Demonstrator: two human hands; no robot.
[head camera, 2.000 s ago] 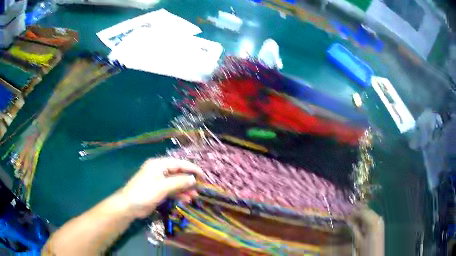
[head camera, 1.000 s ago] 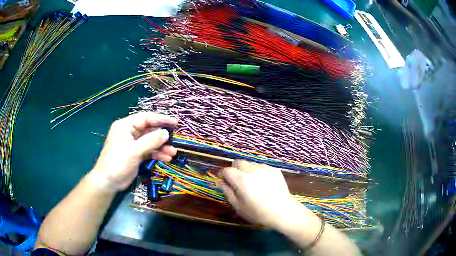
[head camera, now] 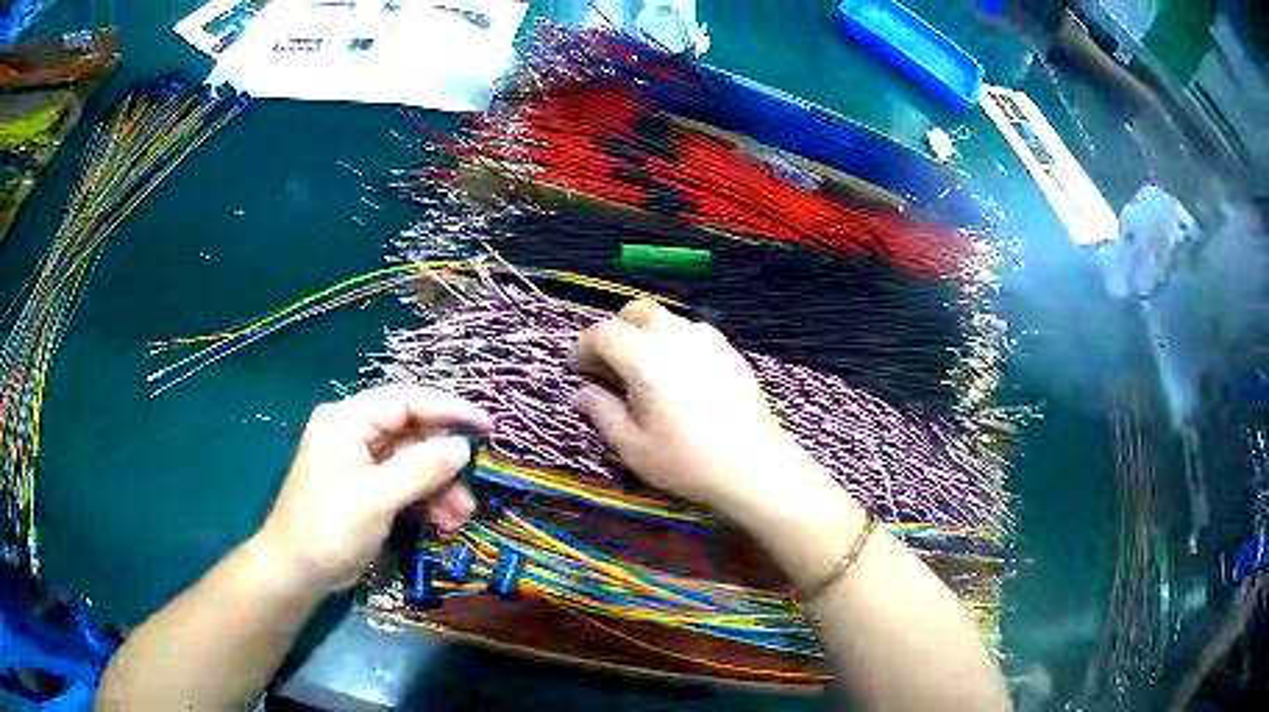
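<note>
My left hand (head camera: 369, 480) pinches a small dark connector housing (head camera: 468, 448) between thumb and fingers, above the left end of the nearest tray. Yellow, blue and orange wires (head camera: 585, 490) run right from it. My right hand (head camera: 682, 397) lies over the pile of pink-and-white wires (head camera: 863, 438), fingers curled onto it; whether it grips a wire is hidden. Part-built harnesses with blue housings (head camera: 508, 572) and coloured tails lie in the nearest brown cardboard tray (head camera: 585, 657), below my hands.
Beyond lie black wires (head camera: 835, 313) with a green piece (head camera: 665, 257), red wires (head camera: 599, 132) and dark blue wires (head camera: 821, 132). A harness bundle (head camera: 84, 251) lies left, instruction sheets (head camera: 362, 53) at the back, a blue tray (head camera: 912, 52) and white strip (head camera: 1051, 160) far right.
My right hand has moved up from the coloured wires over the nearest tray to the pink-and-white pile. My left hand still holds the housing. The view has shifted slightly.
</note>
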